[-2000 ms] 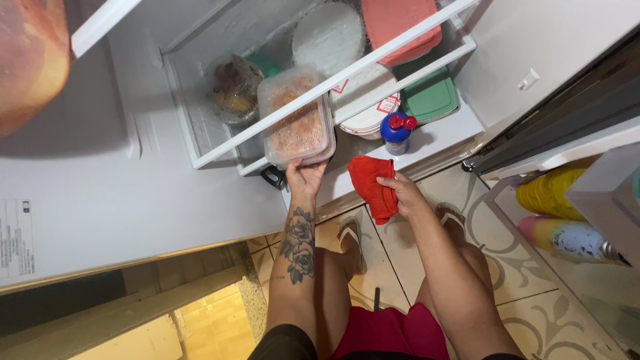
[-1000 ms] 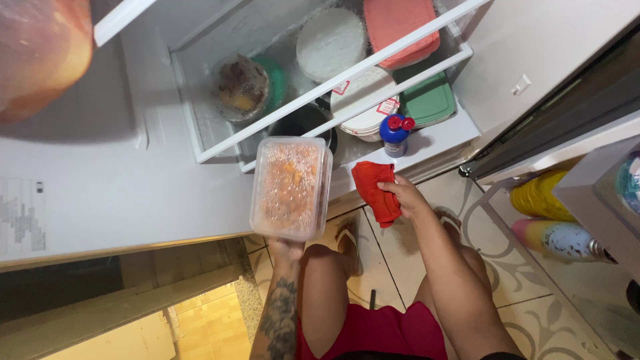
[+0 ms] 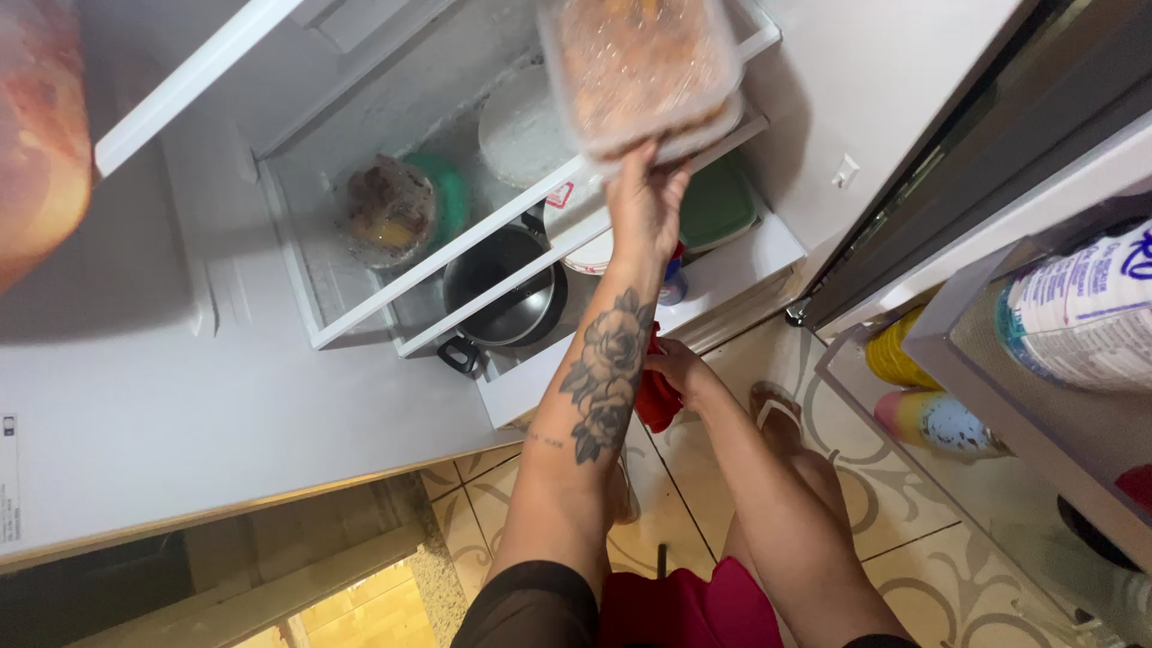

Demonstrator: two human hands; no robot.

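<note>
My left hand [image 3: 650, 202] grips the near end of a clear plastic food container [image 3: 643, 67] with orange-brown contents, raised at the top over the fridge's right side. A second container seems stacked beneath it. Below and to the right of my tattooed forearm, my right hand [image 3: 679, 367] holds a red cloth [image 3: 659, 400], partly hidden by that forearm. A black pot [image 3: 504, 292] sits on the fridge's bottom level. Round white-lidded tubs [image 3: 522, 126], a green-lidded container [image 3: 717, 202] and a blue bottle with a red cap [image 3: 673, 286] are partly covered by my arm and the container.
Shelf front rails [image 3: 450, 261] cross the fridge. A bag with dark contents [image 3: 385, 216] lies beside a green item [image 3: 441, 202] at left. At right, the open door's bin [image 3: 967, 297] holds bottles, with a yellow item [image 3: 900, 346] and a spray can [image 3: 936, 421] below. Tiled floor lies underfoot.
My left hand has lifted the food container from the fridge's lower front and carried it up and right, uncovering the black pot. The red cloth has stayed in my right hand.
</note>
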